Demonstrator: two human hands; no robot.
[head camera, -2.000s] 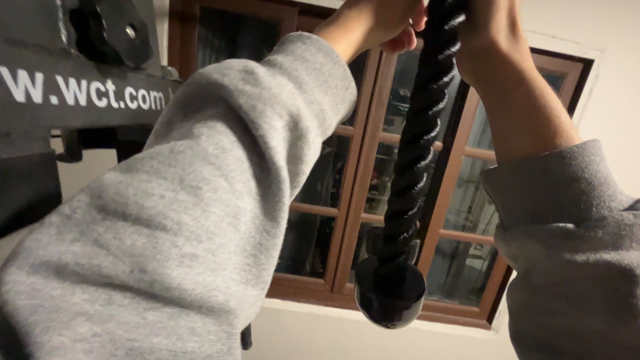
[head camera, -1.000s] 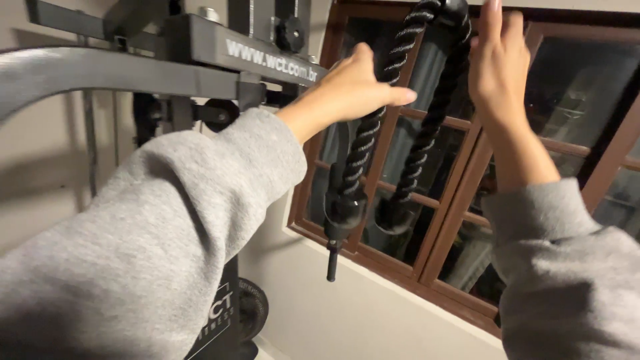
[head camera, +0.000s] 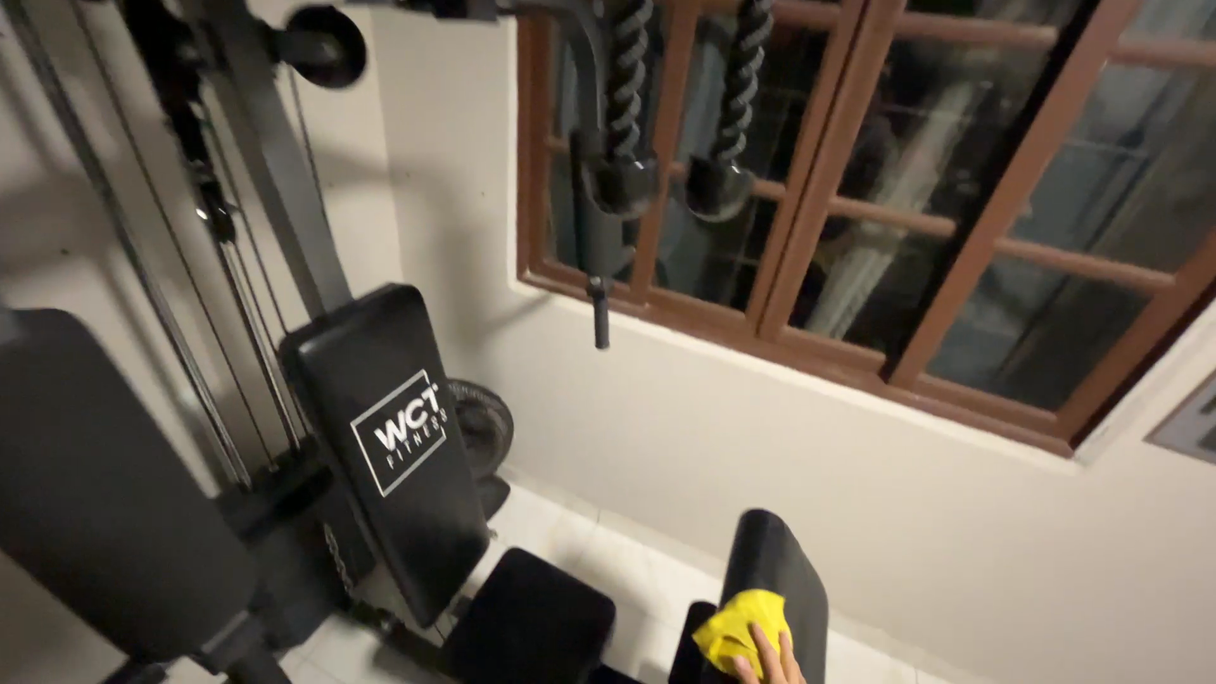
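Note:
At the bottom edge, my right hand (head camera: 769, 662) lies with its fingers on a yellow cloth (head camera: 746, 629), which rests against a black padded cushion (head camera: 781, 570) of the exercise machine. Only the fingers show. My left hand is out of view. Left of the cushion are a black seat pad (head camera: 532, 617) and an upright backrest (head camera: 394, 446) bearing white writing. Above, the black twisted cable rope (head camera: 627, 85) hangs in two strands with rounded rubber ends, in front of the window, and no hand touches it.
A brown wooden window frame (head camera: 826, 361) spans the wall above. At left stand another black padded backrest (head camera: 95, 494), steel guide rods (head camera: 142, 275) and a pulley (head camera: 328, 47). A round weight plate (head camera: 482, 427) is behind the lettered backrest. White floor tiles (head camera: 608, 551) show below.
Both hands were raised beside the hanging rope in the earlier frames. Now the right hand is low on a yellow cloth and the left has left the view. The view has tilted down.

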